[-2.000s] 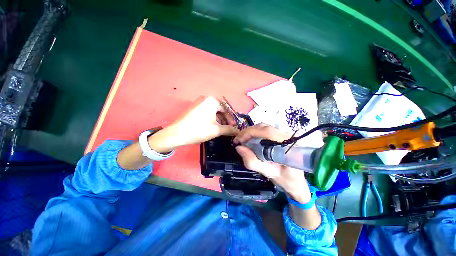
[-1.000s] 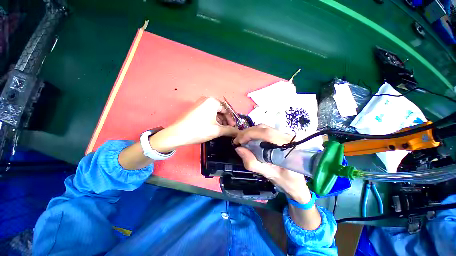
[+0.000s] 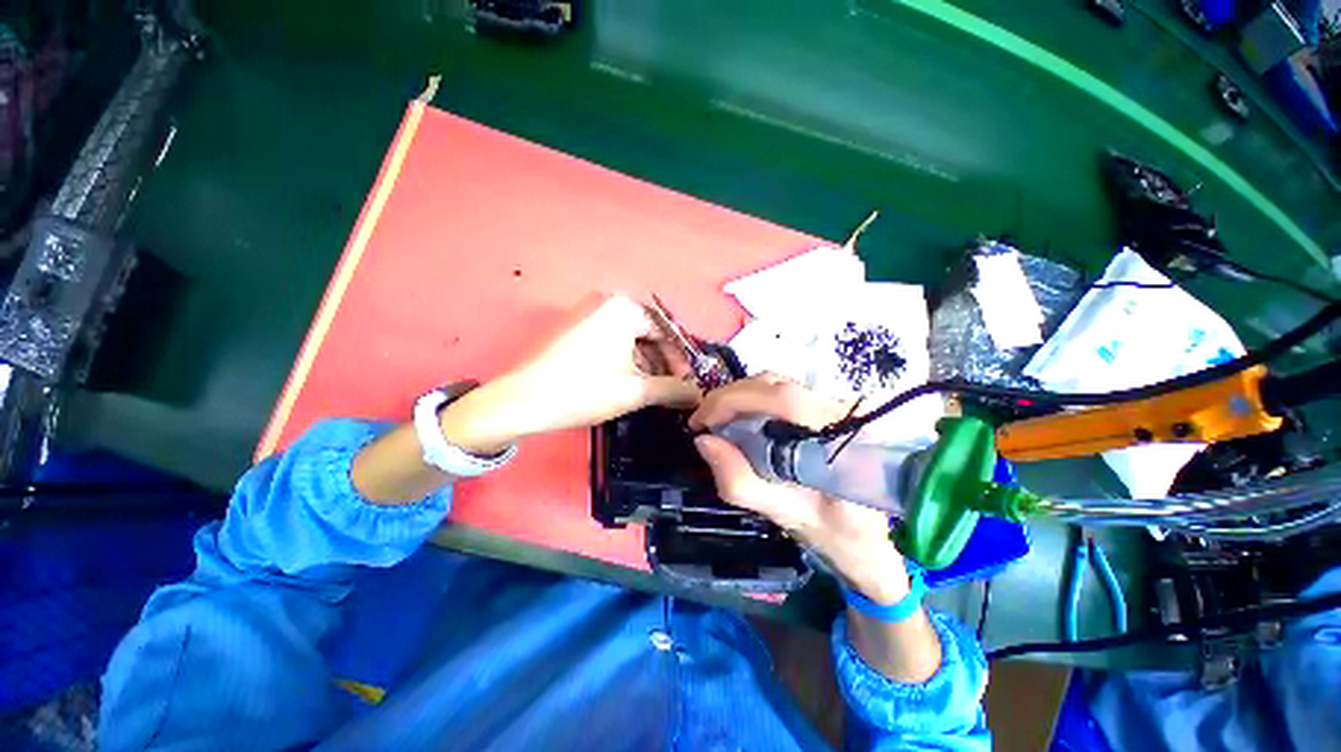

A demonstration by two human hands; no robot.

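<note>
An opened black device housing (image 3: pixel 662 463) lies at the front right edge of the red work mat (image 3: pixel 500 265). My right hand (image 3: pixel 780 441) is closed around the translucent grey barrel of the green-topped screwdriver (image 3: pixel 868 473), held nearly level with its tip at the housing. My left hand (image 3: pixel 633 367) is at the housing's upper part, its fingers bent around a thin, pointed metallic piece (image 3: pixel 680 335). The fingertips of both hands meet there and hide the screwdriver tip and the spot under it.
Dark screws (image 3: pixel 871 356) lie on white paper (image 3: pixel 794 301). An orange screwdriver (image 3: pixel 1132 419) hangs at right above a white bag (image 3: pixel 1140 331). The blue tray (image 3: pixel 1000 547) is partly behind the green top, with blue pliers (image 3: pixel 1096 588) beside it. A netted frame (image 3: pixel 66 279) stands at left.
A dark unit at the top edge has come further into view. The green top of the screwdriver has shifted slightly left. Both hands stay at the same spot on the housing.
</note>
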